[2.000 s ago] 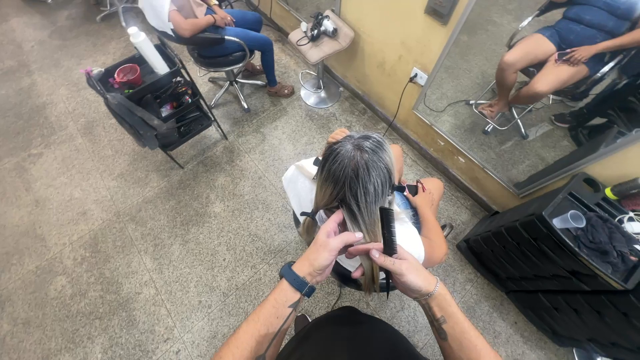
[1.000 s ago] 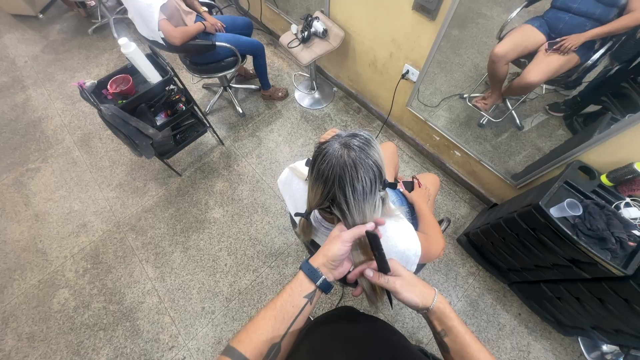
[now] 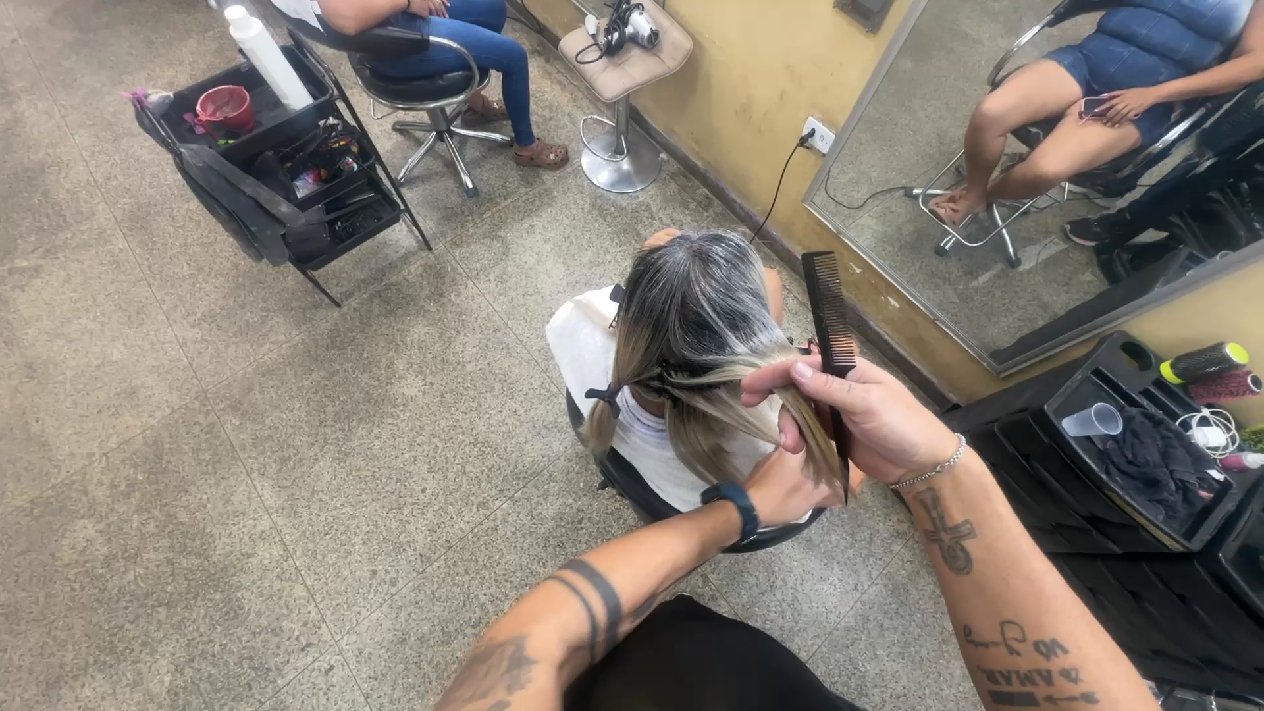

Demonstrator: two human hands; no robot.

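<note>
A seated person's long, grey-rooted blond hair (image 3: 701, 296) hangs over a white towel (image 3: 583, 346), with a black hair clip (image 3: 604, 395) on a lock at the left. My right hand (image 3: 874, 415) holds a black comb (image 3: 828, 306) upright against its palm, and a strand from the right side of the head passes between its fingers. Beneath that strand, partly behind my right hand, is my left hand (image 3: 790, 484), which wears a dark wristband. The strand's lower end lies over its fingers; whether they grip it is hidden.
A black trolley (image 3: 267, 148) with a red bowl (image 3: 225, 107) and white bottle (image 3: 267, 59) stands at upper left, near another seated person. A stool (image 3: 632, 59) holds a hair dryer (image 3: 642, 28). On the right are a wall mirror (image 3: 889, 178) and a black cart (image 3: 1047, 444) with brushes and a cup.
The strand, which hung down behind the head between both hands, is now drawn out to the right. My left hand has moved under my right hand, and the comb stands more upright than one second ago.
</note>
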